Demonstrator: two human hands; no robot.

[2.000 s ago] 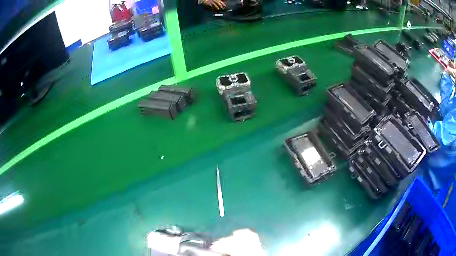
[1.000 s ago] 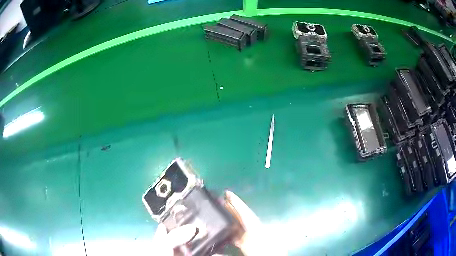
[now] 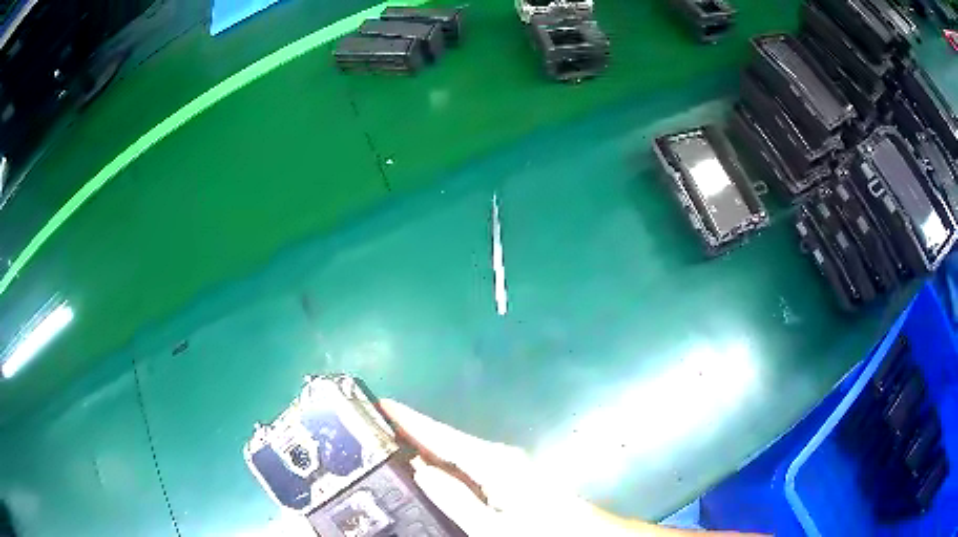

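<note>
An open two-part camera [image 3: 320,446] is at the bottom, left of centre. Its pale-edged half has a dark panel and round centre; its dark half runs off the bottom edge. My right hand [image 3: 462,472], overexposed, grips its right side. A pale patch at the camera's lower left may be my left hand, but it is too washed out to tell. Silvery tweezers [image 3: 499,257] lie alone on the bench. A black housing with a shiny panel [image 3: 714,189] lies right of them.
Stacked black covers [image 3: 804,100] stand at right, beside a blue bin [image 3: 804,477] with black parts inside. Dark block parts [image 3: 394,42] and two open cameras, the nearer one [image 3: 570,47] cut off at the top, lie on the darker green strip. A light green rail [image 3: 158,136] curves along the left.
The held camera has turned, showing its dark half with a square recess, and sits lower and further left. The view has shifted, so the bench items appear higher and further left.
</note>
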